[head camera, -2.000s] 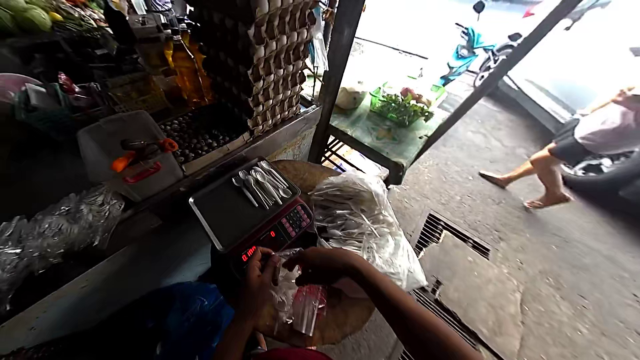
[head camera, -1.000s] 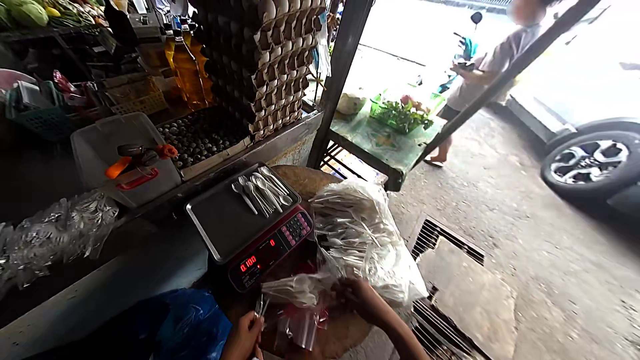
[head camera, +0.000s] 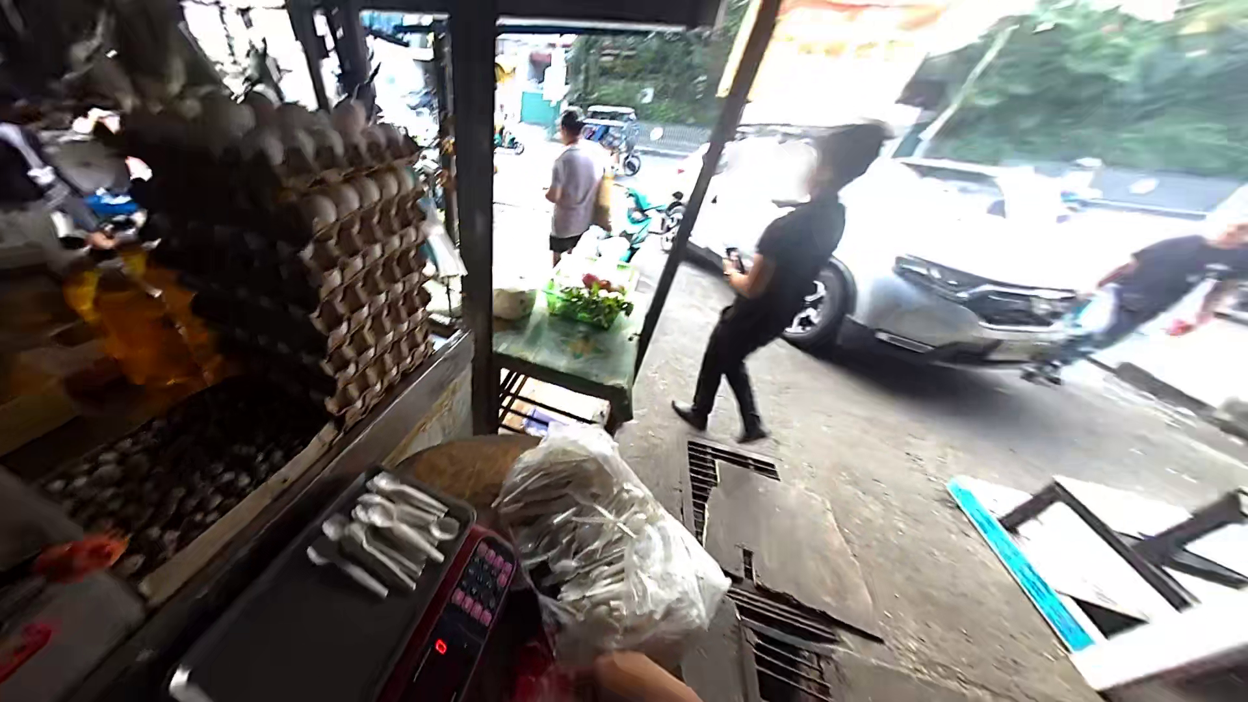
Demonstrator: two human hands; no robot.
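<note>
At the bottom edge, part of my right hand or forearm (head camera: 643, 678) shows against the lower end of a clear plastic bag full of plastic spoons (head camera: 614, 536); its fingers are hidden. My left hand is out of the frame. Left of the bag sits a digital weighing scale (head camera: 448, 624) with a red keypad panel and a dark metal tray. Several white plastic spoons (head camera: 390, 531) lie side by side at the tray's far end. Both stand on a round wooden surface (head camera: 458, 463).
Stacked egg trays (head camera: 370, 292) rise at the left beside a bin of small dark round items (head camera: 195, 468). A green table (head camera: 575, 356) holds a basket of vegetables (head camera: 590, 297). Beyond are a metal floor grate (head camera: 790, 634), a walking person (head camera: 775, 283) and a silver car (head camera: 936, 283).
The view has swung up and right. My left hand has left the frame, and most of my right hand too. A person in dark clothes has come into view by the car.
</note>
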